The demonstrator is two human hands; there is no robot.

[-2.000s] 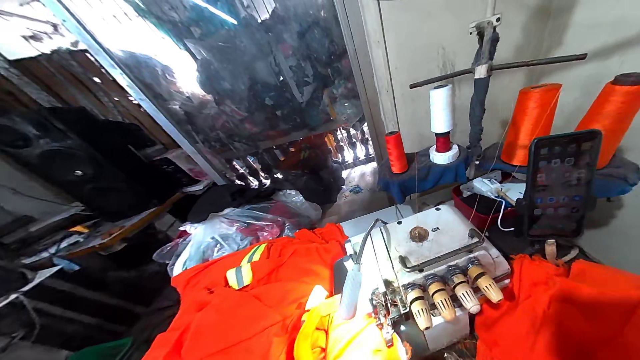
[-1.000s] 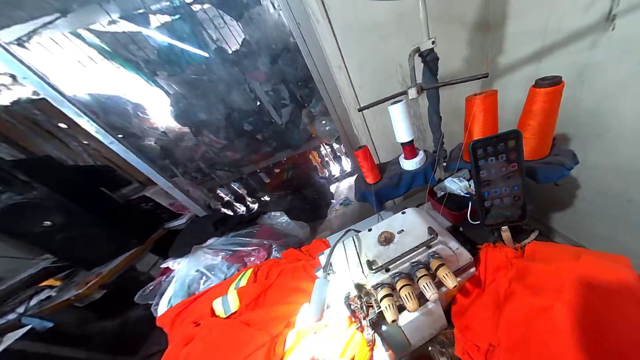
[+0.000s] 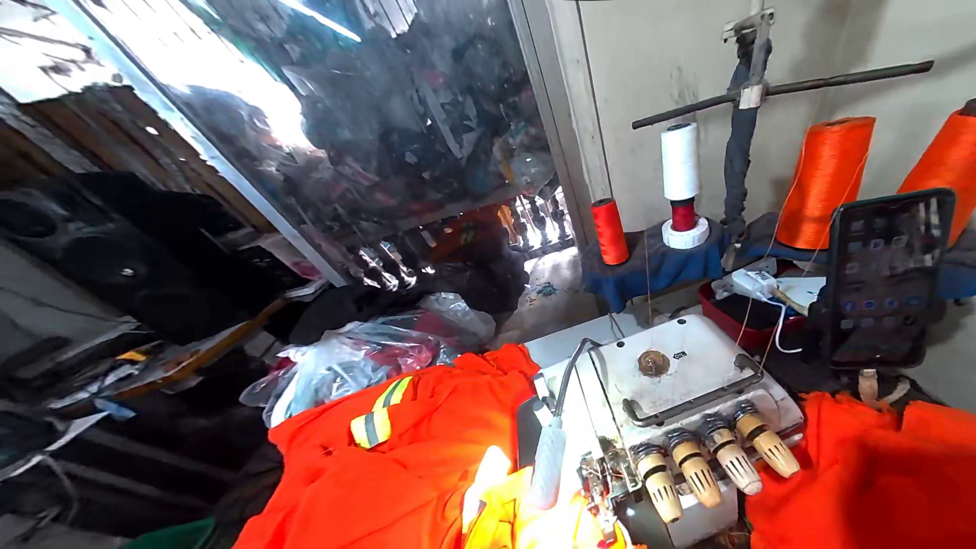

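Observation:
Neither of my hands shows in the head view. An overlock sewing machine [image 3: 686, 366] with several tan tension knobs [image 3: 690, 465] stands at the lower middle. Orange fabric [image 3: 381, 465] with a yellow and grey reflective strip [image 3: 381, 415] lies to its left and runs up to the needle area. Brightly lit yellow fabric [image 3: 503, 507] is at the machine's front left, under a small lamp [image 3: 547, 465] on a bent neck. More orange fabric [image 3: 877, 473] lies to the right of the machine.
Behind the machine stand a white thread cone [image 3: 680, 160], a small red-orange spool [image 3: 609, 231] and large orange cones [image 3: 827, 183]. A smartphone [image 3: 884, 282] sits upright in a holder at right. Clear plastic bags [image 3: 374, 351] lie behind the left fabric. A dark speaker [image 3: 114, 252] is at far left.
The view has swung aside and back between the frames. Nothing else has plainly changed.

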